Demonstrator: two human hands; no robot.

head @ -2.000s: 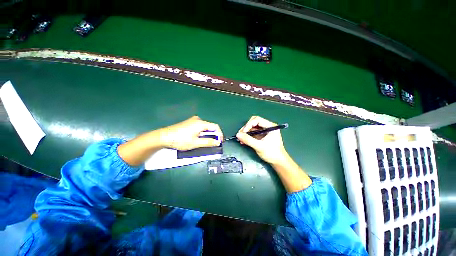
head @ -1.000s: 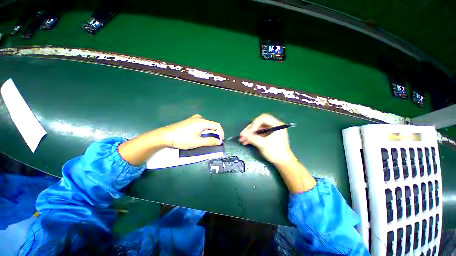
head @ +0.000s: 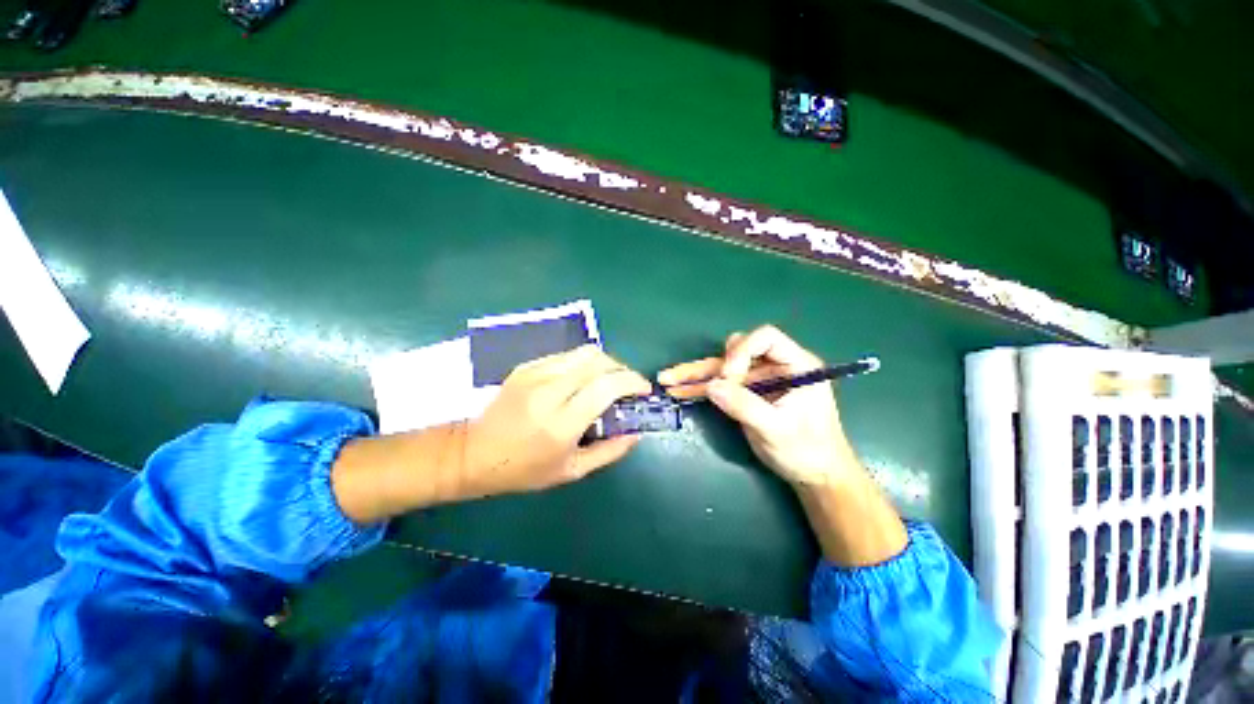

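Note:
A flat black speaker module (head: 642, 415) lies under the fingertips of my left hand (head: 539, 424), which grips its left end at the bench surface. My right hand (head: 787, 410) holds dark, pen-like tweezers (head: 831, 373); their tip end meets the module's upper right edge, and the very tips are hard to make out. A dark grey adhesive sheet (head: 527, 347) with a white border lies just above my left hand, partly hidden by it. A white backing paper (head: 421, 387) lies at its left, partly under my left hand.
A white parts tray (head: 1117, 399) with rows of black modules stands at the right beside another white tray. A white strip (head: 36, 305) lies at far left. A brown rail (head: 674, 206) with chipped white paint borders the green belt, which carries part-built phones (head: 811, 113).
My left hand has left the dark sheet and taken hold of the module. The sheet now shows more fully above the hand. My right hand has moved to the module with the tweezers.

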